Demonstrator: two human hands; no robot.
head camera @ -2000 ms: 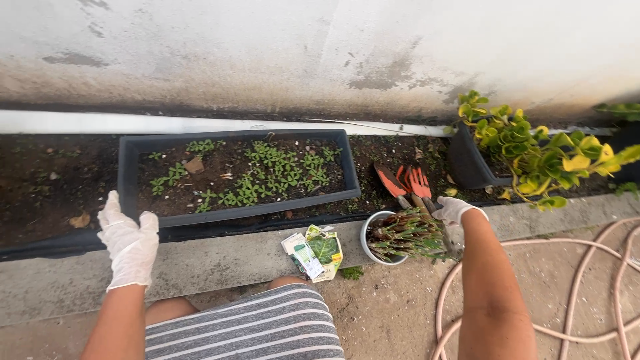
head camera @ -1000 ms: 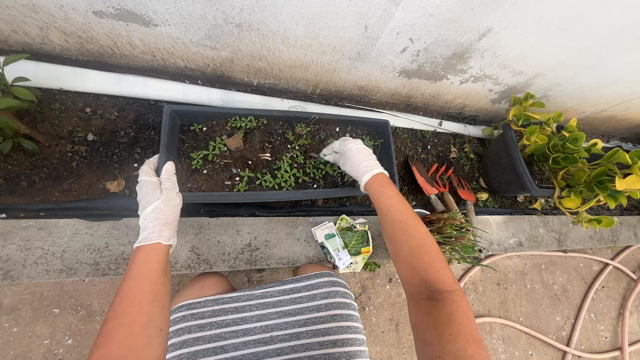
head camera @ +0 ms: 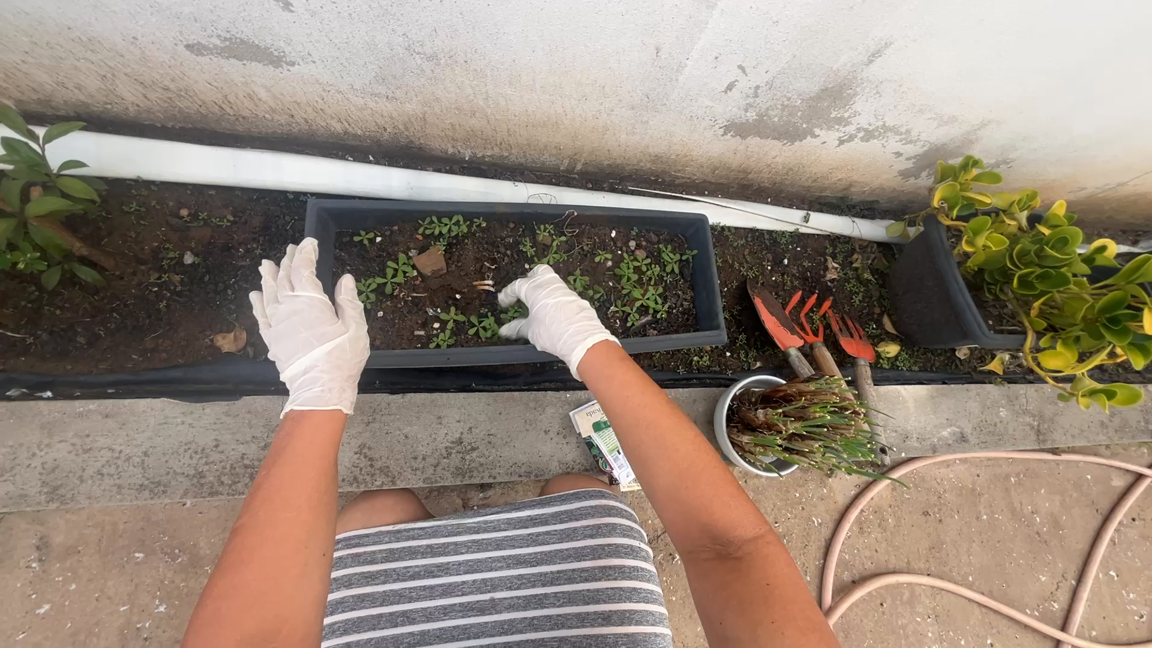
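Observation:
A long dark plastic planter box (head camera: 540,349) of soil and small green seedlings (head camera: 639,288) lies in the garden bed. My left hand (head camera: 310,333), in a white glove, is at the planter's left end with its fingers spread and nothing seen in it. Inside the box, my gloved right hand (head camera: 553,315) reaches low over the soil among the seedlings; its fingertips are apart, and I see nothing between them. Seed packets (head camera: 605,445) lie on the concrete edge, partly behind my right forearm. A brown clod or chip (head camera: 430,262) rests on the soil.
Right of the planter lie a hand trowel (head camera: 776,319), a hand cultivator (head camera: 813,328) and a hand fork (head camera: 853,340). A white pot (head camera: 727,423) holds cut grassy plants. Farther right are a potted leafy plant (head camera: 936,297) and a hose (head camera: 936,580). A white pipe (head camera: 405,184) runs along the wall.
My right hand was by the tools and the pot, then came over the planter's right part, and is now farther left, near its middle. My left hand stays at the left end.

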